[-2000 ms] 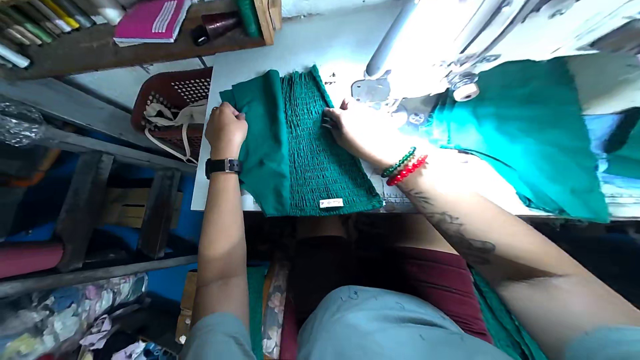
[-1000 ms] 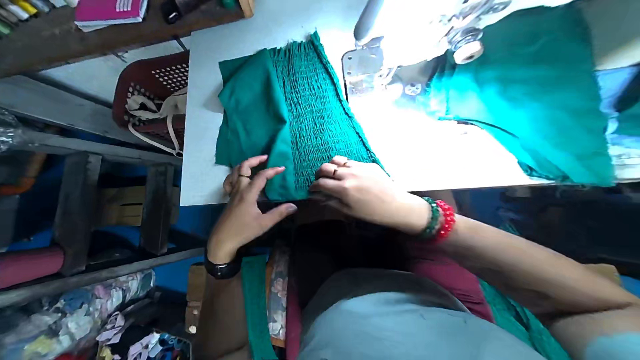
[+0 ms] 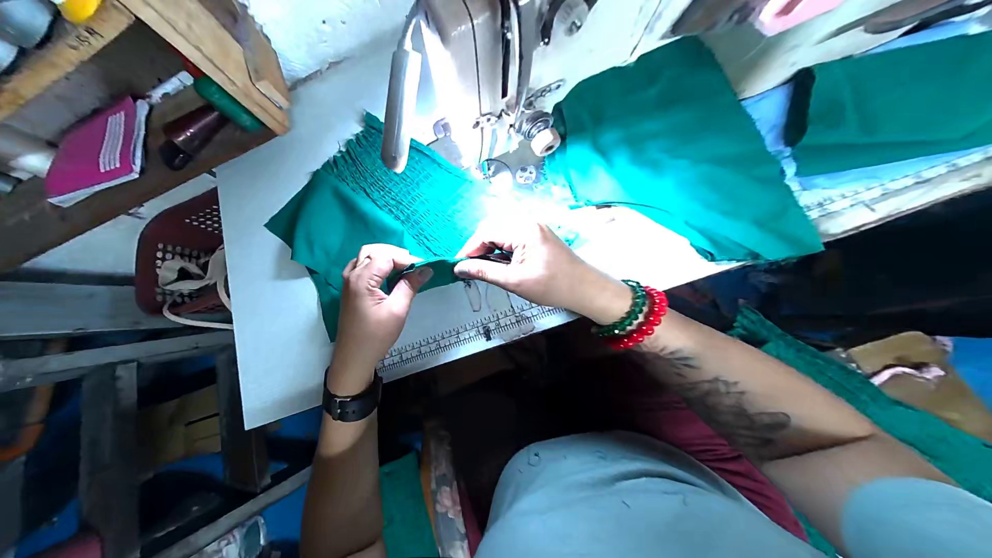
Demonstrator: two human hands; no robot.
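Note:
A green fabric piece (image 3: 411, 198) with a gathered, shirred band lies across the table, its far part close to the presser foot area of the sewing machine (image 3: 496, 101). My left hand (image 3: 376, 302) pinches the folded near edge between thumb and fingers. Just to its right, my right hand (image 3: 523, 267) grips the same edge, below the brightly lit needle area. Glare hides the needle itself. Another green fabric piece (image 3: 674, 155) lies to the right of the machine head.
A ruler strip (image 3: 473, 332) runs along the table's (image 3: 271, 310) near edge. A dark red perforated basket (image 3: 174, 240) is beyond the left edge. On the wooden shelf (image 3: 85, 201) at upper left are a pink booklet (image 3: 97, 151) and thread cones. More green cloth (image 3: 899, 108) lies far right.
The shirred fabric has turned and shifted toward the machine. Both hands have moved from the table's near edge farther onto the table, with the fabric edge now raised and folded between them.

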